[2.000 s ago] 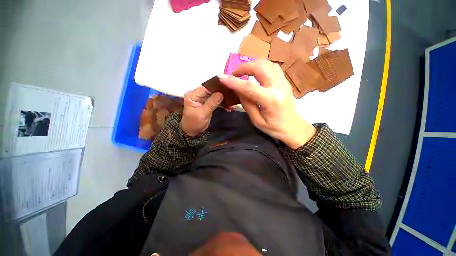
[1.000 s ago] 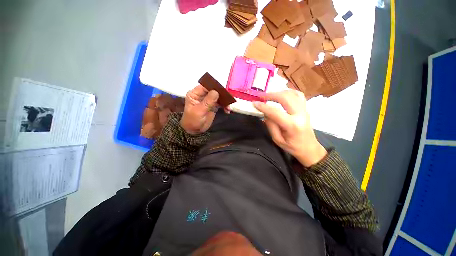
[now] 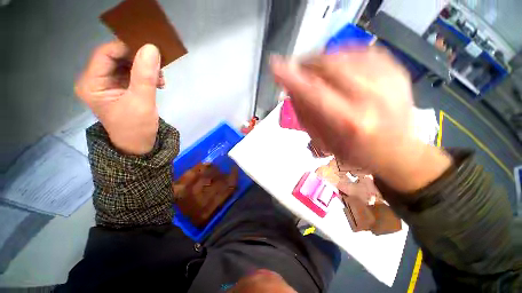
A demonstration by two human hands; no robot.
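Note:
My left hand point(image 3: 129, 94) is raised at the upper left and grips a flat brown piece point(image 3: 146, 31) between thumb and fingers, broad face showing. My right hand point(image 3: 360, 109) is raised at the upper middle, blurred, with fingertips close together; whether they pinch something cannot be seen. The pink dispenser point(image 3: 314, 194) with its white insert point(image 3: 325, 195) stands at the near table edge, below my right hand. Brown pieces point(image 3: 366, 213) lie overlapping beside it, partly hidden by my right hand and wrist.
The white tabletop point(image 3: 269, 163) is in the lower middle. A second pink box point(image 3: 290, 116) is partly hidden by my right hand. A blue bin point(image 3: 243, 186) with brown pieces stands left of the table. Paper sheets point(image 3: 51, 174) are at left. Another blue bin point(image 3: 349, 37) and benches are farther back.
Both hands have risen from the table, the left to the upper left with the brown piece, the right off the pink dispenser. The view has swung, showing more of the room.

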